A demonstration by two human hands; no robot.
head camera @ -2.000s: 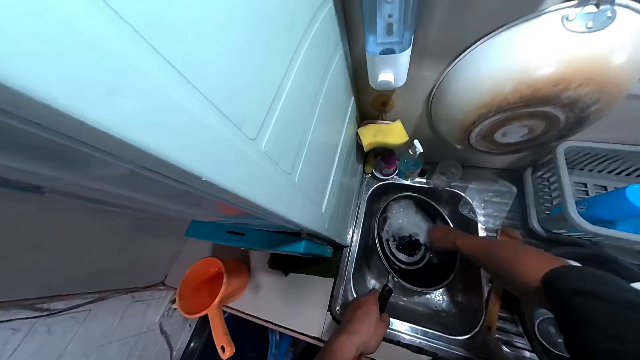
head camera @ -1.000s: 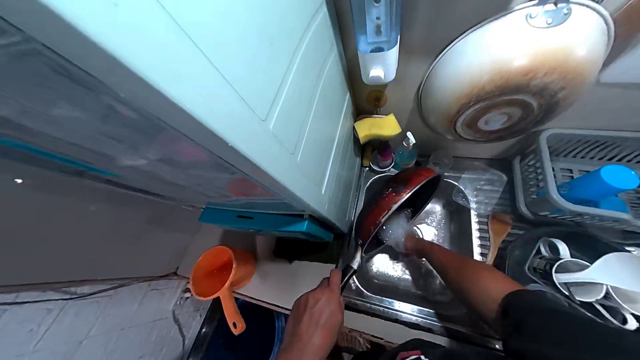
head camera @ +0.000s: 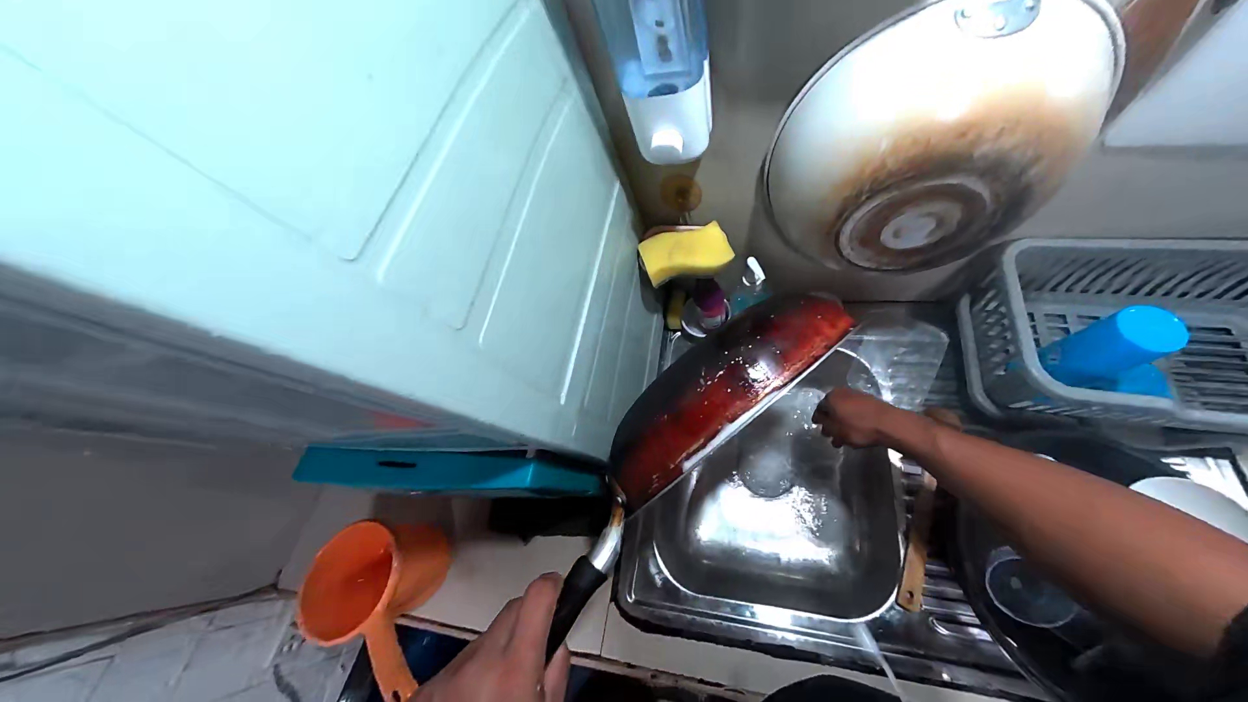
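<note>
My left hand grips the black handle of a frying pan with a wet red outside. The pan is tilted steeply over the left part of a stainless steel sink, its red underside toward the upper left, so its inside is hidden. Over the right part of the basin is my right hand, fingers curled, apart from the pan; whether it holds something small is unclear. A yellow sponge lies behind the sink corner, above small bottles. Water glistens on the basin floor.
At the right stand a grey plastic basket with a blue cup and a dark basin of dishes. A wooden utensil lies beside the sink. An orange dipper is at lower left. A large pan lid or pan hangs behind; a pale green cabinet borders the left.
Two seconds ago the pan lay in the sink with my right hand inside it. It has been lifted and tilted up on its side, and my right hand is now apart from it.
</note>
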